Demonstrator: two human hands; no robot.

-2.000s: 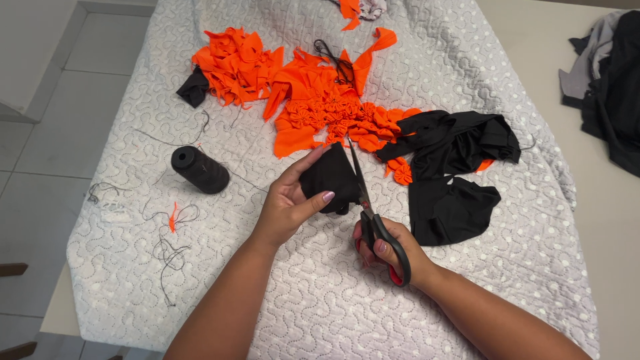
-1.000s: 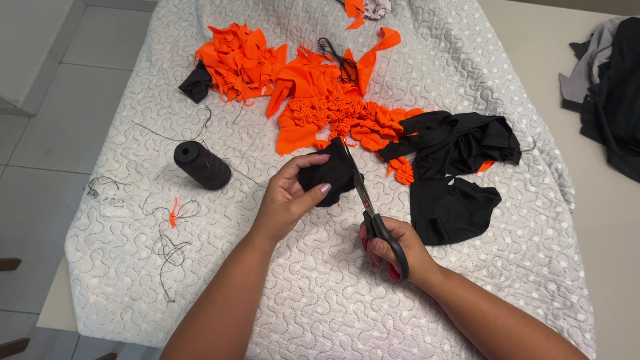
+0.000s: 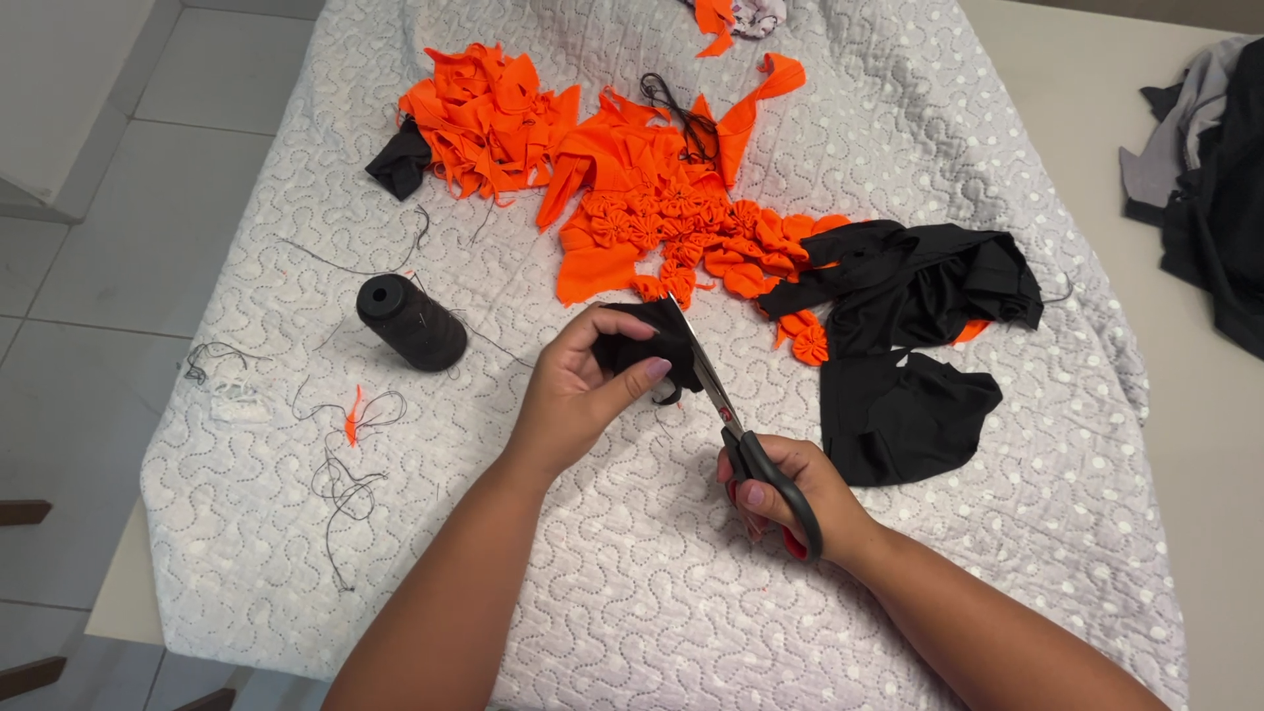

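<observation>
My left hand (image 3: 583, 390) pinches a small piece of black fabric (image 3: 657, 341) between thumb and fingers, a little left of centre. In my right hand (image 3: 805, 499) is a pair of scissors (image 3: 755, 459) with black and red handles, its blades pointing up and left along the right edge of that piece. Whether the blades are fully closed cannot be told. Just beyond the fabric lie gathered orange fabric rosettes (image 3: 681, 222). To the right are a crumpled black cloth (image 3: 928, 276) and a flatter black fabric piece (image 3: 904, 425).
A black thread spool (image 3: 413, 324) stands tilted at left, near loose dark threads (image 3: 346, 494) and an orange scrap (image 3: 353, 417). Orange fabric scraps (image 3: 489, 123) are piled at the back. A quilted cover (image 3: 632, 612) lies over the table. Dark and grey cloths (image 3: 1220, 197) sit at far right.
The black piece in my left hand has changed its tilt and fold. Both hands stay in nearly the same place, with the scissors still at the fabric's right edge.
</observation>
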